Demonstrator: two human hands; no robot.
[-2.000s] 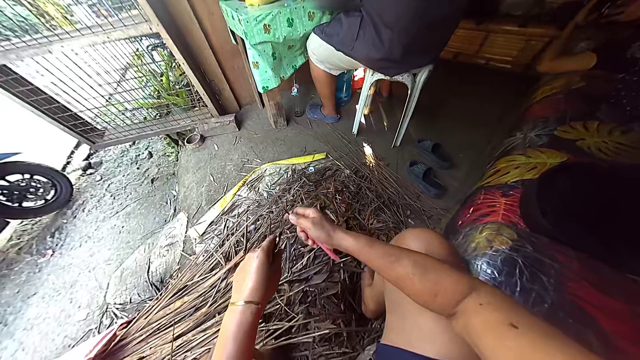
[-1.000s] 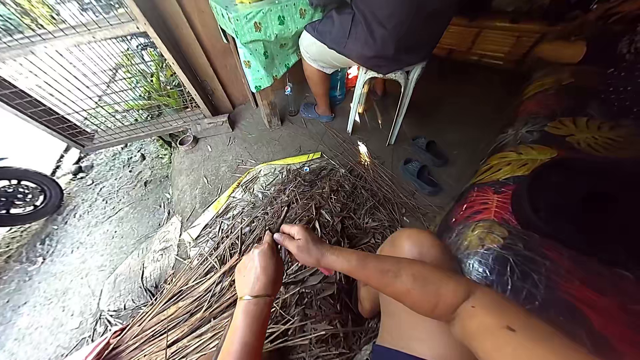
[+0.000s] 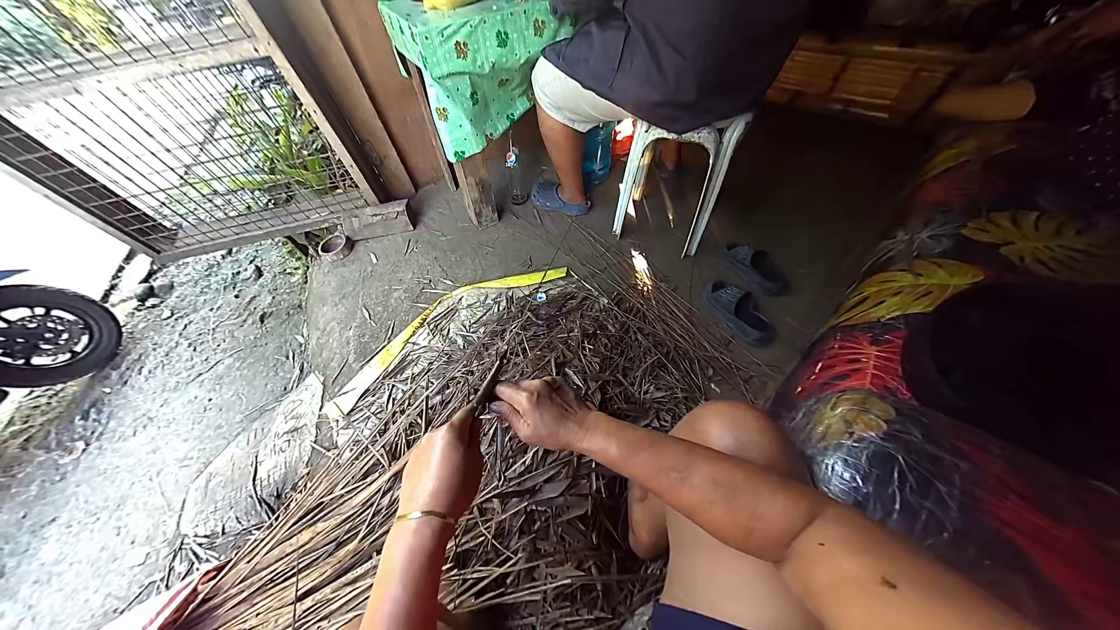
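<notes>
My left hand [image 3: 444, 464], with a thin bangle at the wrist, is closed on a dried brown leaf strip [image 3: 490, 383] that points up and away from me. Just right of it, my right hand [image 3: 544, 413] has its fingertips at the same strip; a bit of red shows behind that hand, too hidden to name. Under both hands lies a wide heap of dry stalks and leaf scraps [image 3: 560, 499]. Longer dried stalks [image 3: 324, 525] fan out toward the lower left, beside my left forearm.
A person [image 3: 665, 61] sits on a white plastic stool [image 3: 726, 166] by a table with a green cloth [image 3: 477, 70]. Slippers [image 3: 739, 311] lie beyond the heap. A patterned covered seat [image 3: 857, 367] is at right, a wire-mesh gate [image 3: 175, 131] and a wheel [image 3: 52, 337] at left.
Two seconds ago my right hand held a red-handled thing, apart from my left hand. The hands then came together, and now a brown strip stands out between them.
</notes>
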